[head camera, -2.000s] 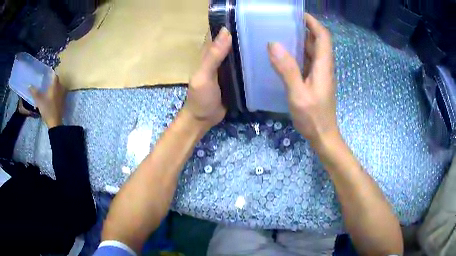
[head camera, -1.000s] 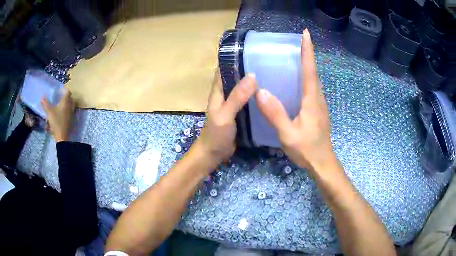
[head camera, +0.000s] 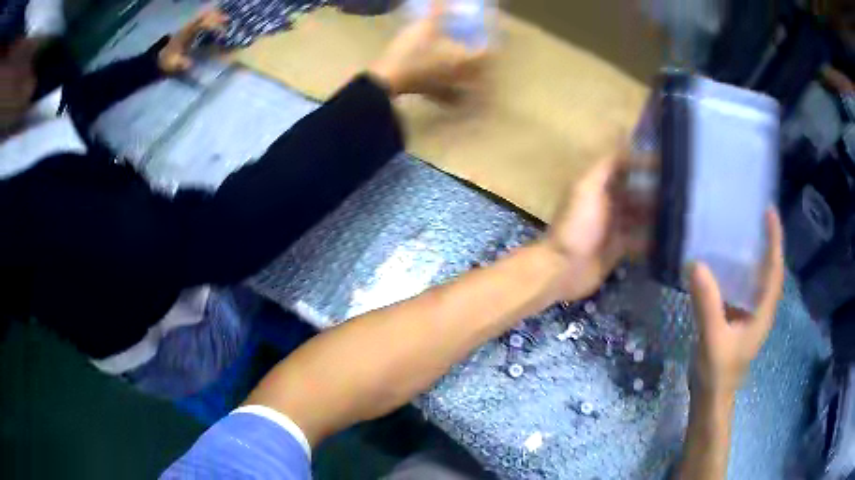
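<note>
The closed housing unit, a black shell (head camera: 673, 178) on the left and a milky half (head camera: 733, 178) on the right, is held upright above the table. My left hand (head camera: 600, 220) is blurred and lies against the black side. My right hand (head camera: 736, 323) grips the lower right of the milky half, thumb on its face and fingers along its edge. Below lie several small round fittings (head camera: 587, 408) with pale centres and a shiny metal clip (head camera: 570, 331). The fingertips of my left hand are blurred.
Bubble wrap (head camera: 487, 422) covers the table. A tan paper sheet (head camera: 525, 122) lies behind. On the left, a person's dark sleeve (head camera: 309, 178) reaches over the table, a hand (head camera: 427, 61) holding a milky piece (head camera: 464, 19) over the sheet. Dark shells (head camera: 816, 211) stand at the right, blurred.
The view has swung left, so the housing and my hands appear further right. The neighbour's hand with the milky piece has moved over the tan sheet. Both my hands remain on the housing.
</note>
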